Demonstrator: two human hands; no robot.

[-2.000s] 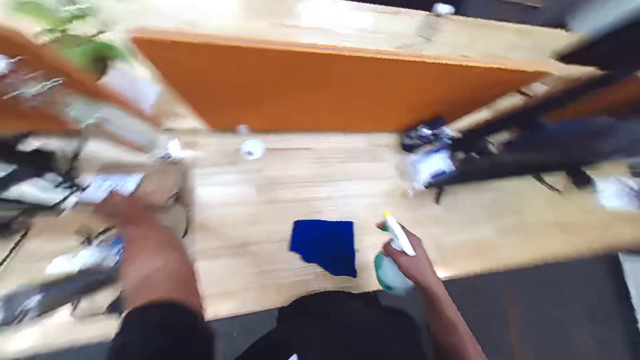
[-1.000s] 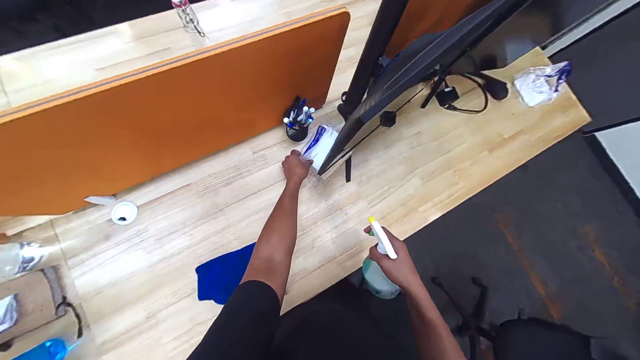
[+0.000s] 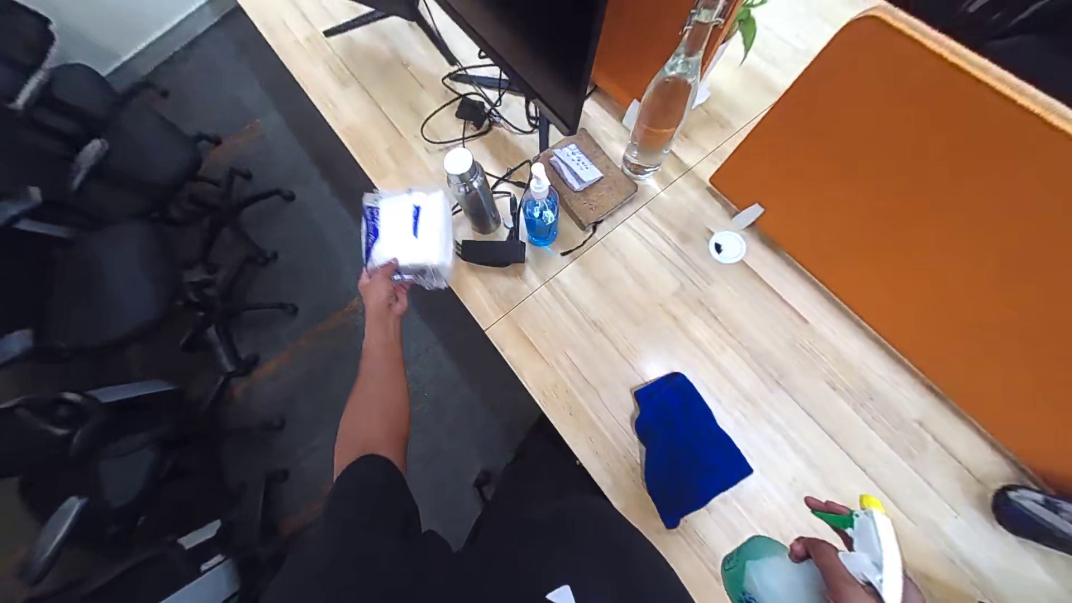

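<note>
My left hand [image 3: 385,289] grips the lower edge of a clear plastic pack of white tissues or napkins [image 3: 412,233], held out past the desk edge at the left. At the lower right, my right hand [image 3: 833,557] is around the neck of a spray bottle [image 3: 770,574] with a green trigger and yellow nozzle. A folded blue cloth [image 3: 687,452] lies on the wooden desk between my hands. Just right of the pack stand a steel flask with a white cap [image 3: 474,193] and a pump bottle of blue liquid [image 3: 541,209].
A black case-like object [image 3: 492,252], a brown notebook [image 3: 599,197] with folded paper, a tall glass bottle [image 3: 662,117] and cables [image 3: 469,109] sit near a monitor [image 3: 544,50]. An orange divider [image 3: 913,209] borders the desk [image 3: 603,335]. Office chairs [image 3: 126,243] stand on the floor at left.
The pack, on the desk beside the monitor one second ago with my left hand at it, is now held up at the left. The view has swung far left. My right hand keeps the spray bottle.
</note>
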